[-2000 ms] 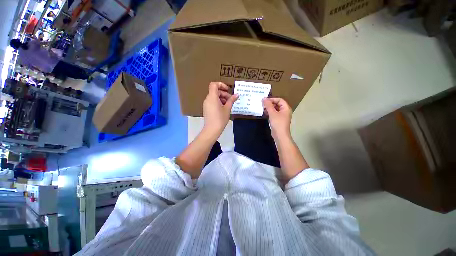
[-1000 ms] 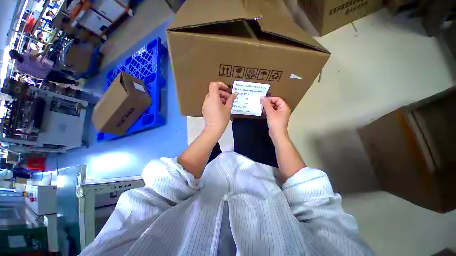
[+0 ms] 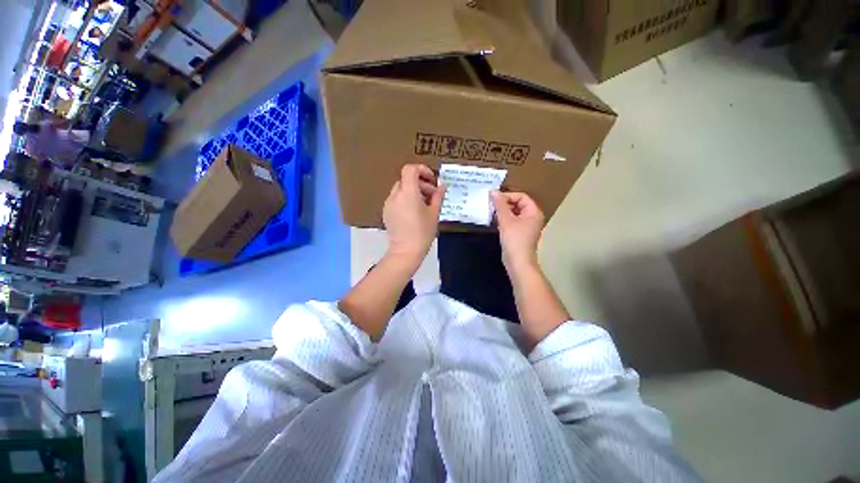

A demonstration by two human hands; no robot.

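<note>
A white printed label (image 3: 468,195) is held between both hands in front of a large brown shipping carton (image 3: 377,127). My left hand (image 3: 412,209) pinches the label's left edge with thumb and fingers. My right hand (image 3: 519,223) pinches its right edge. The carton's near side bears a row of black handling symbols above the label, and its top flaps are folded in with a dark gap between them. I cannot tell whether the label touches the carton.
A blue plastic pallet (image 3: 300,170) at the left holds a smaller carton (image 3: 226,209). Another carton (image 3: 651,33) stands beyond at the upper right, and a large brown carton (image 3: 754,292) at the right. A white-framed bench (image 3: 212,363) is at the lower left. A person (image 3: 61,141) is far left.
The view has shifted slightly, so the carton, label and both hands sit a little lower. Both hands keep the same grip on the label.
</note>
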